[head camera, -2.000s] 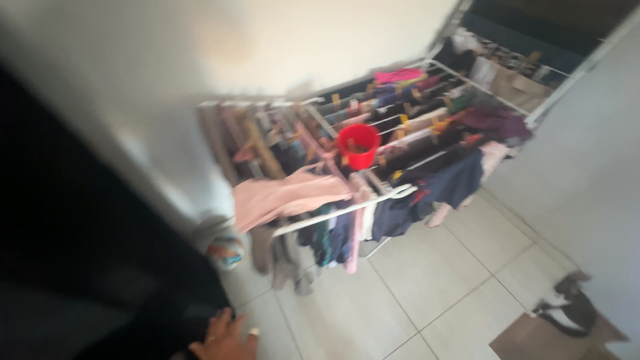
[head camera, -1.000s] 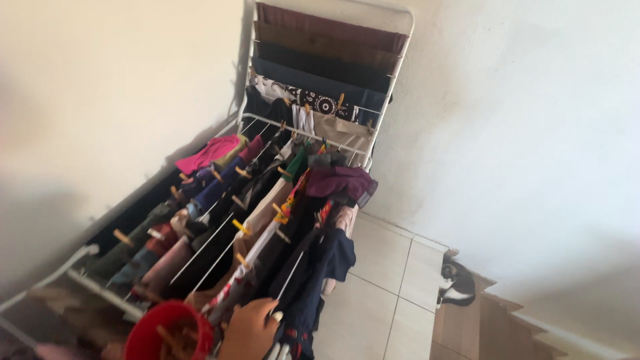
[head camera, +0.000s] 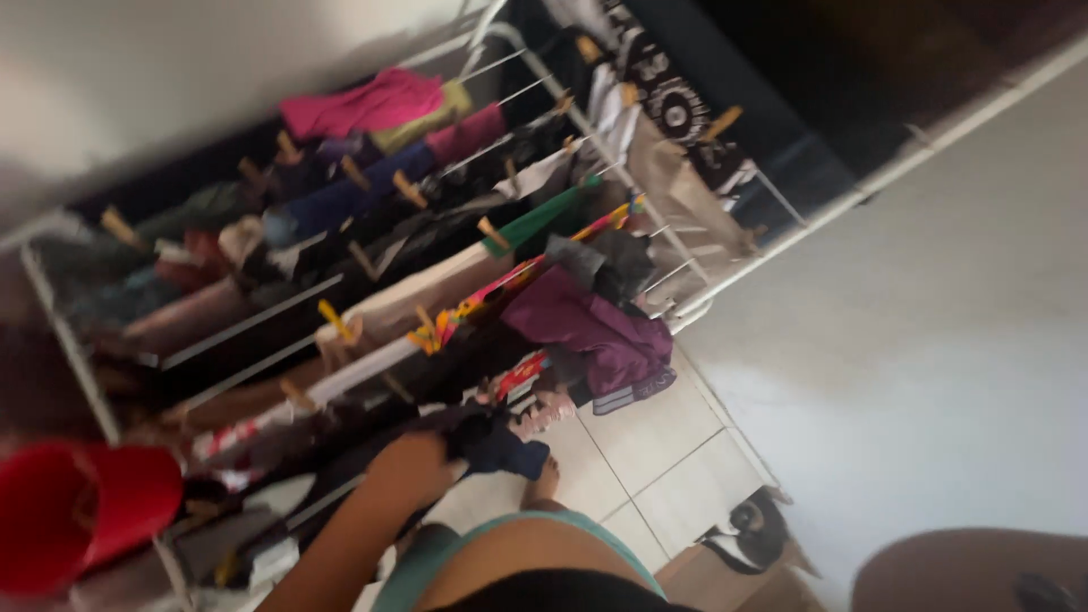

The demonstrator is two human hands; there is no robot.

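My left hand [head camera: 416,467], blurred, reaches in from the bottom left and is at a dark navy garment [head camera: 501,446] on the near edge of a white wire drying rack [head camera: 72,340]. The fingers are partly hidden against dark cloth, so their grip is unclear. A red plastic container [head camera: 136,501] with wooden clothespins inside stands on the rack, left of the hand. A purple garment [head camera: 586,331] hangs near the rack's right end, and a pink cloth [head camera: 365,102] lies at the back. Clothespins, one of them yellow [head camera: 334,320], hold several garments. My right hand is not seen clearly.
A black-and-white cat [head camera: 752,531] lies on a brown surface [head camera: 688,565] at the lower right. Pale floor tiles [head camera: 629,459] show beside the rack, with a white wall [head camera: 918,340] to the right. A bare foot [head camera: 546,480] is below the near edge.
The view has swung and tilted strongly. One second ago my left hand was beside the red container; now it is farther along the rack's near edge, away from the container.
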